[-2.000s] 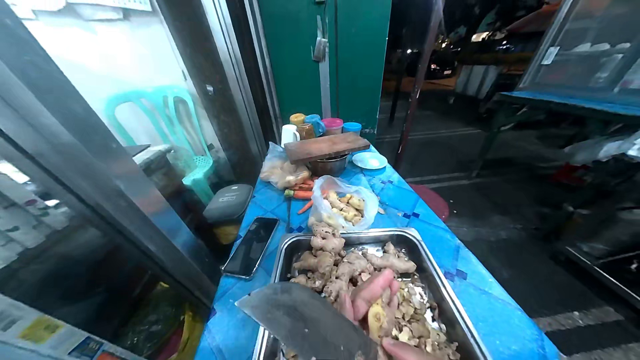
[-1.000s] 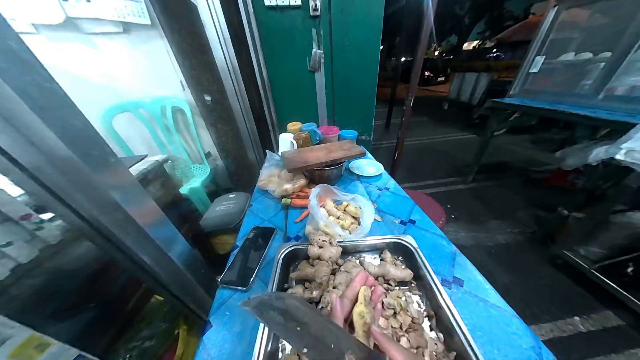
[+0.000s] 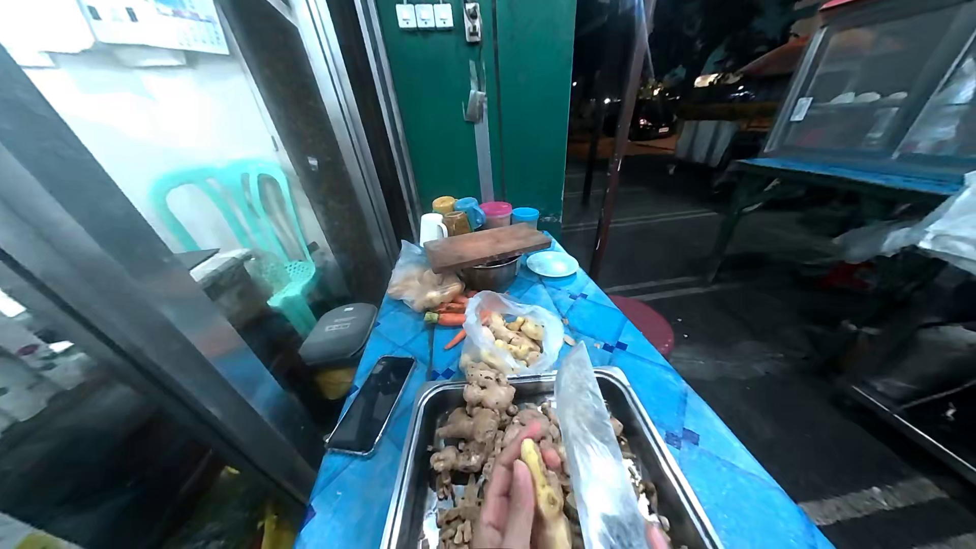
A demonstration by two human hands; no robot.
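A partly peeled piece of ginger point(image 3: 543, 484) is held in my left hand point(image 3: 509, 488), over a steel tray point(image 3: 404, 473). My right hand point(image 3: 656, 536) shows only as fingertips at the bottom edge, at the lower end of a broad knife blade point(image 3: 595, 457); the handle is out of view. The blade stands upright just right of the ginger piece. Unpeeled ginger point(image 3: 480, 423) and peel scraps point(image 3: 457, 522) lie in the tray. Behind it, peeled ginger pieces point(image 3: 518, 339) sit in an open clear plastic bag point(image 3: 474, 335).
A smartphone point(image 3: 374, 404) lies left of the tray. Carrots point(image 3: 450, 319), a tied-up plastic bag point(image 3: 419, 286), a wooden board point(image 3: 488, 245) on a metal pot point(image 3: 492, 274), a plate point(image 3: 553, 264) and several cups point(image 3: 496, 213) stand farther back. A red stool point(image 3: 644, 324) is at right.
The knife blade has moved from the left of the ginger piece, where it lay slanting across the tray, to its right, and now points upward. The left hand still holds the ginger.
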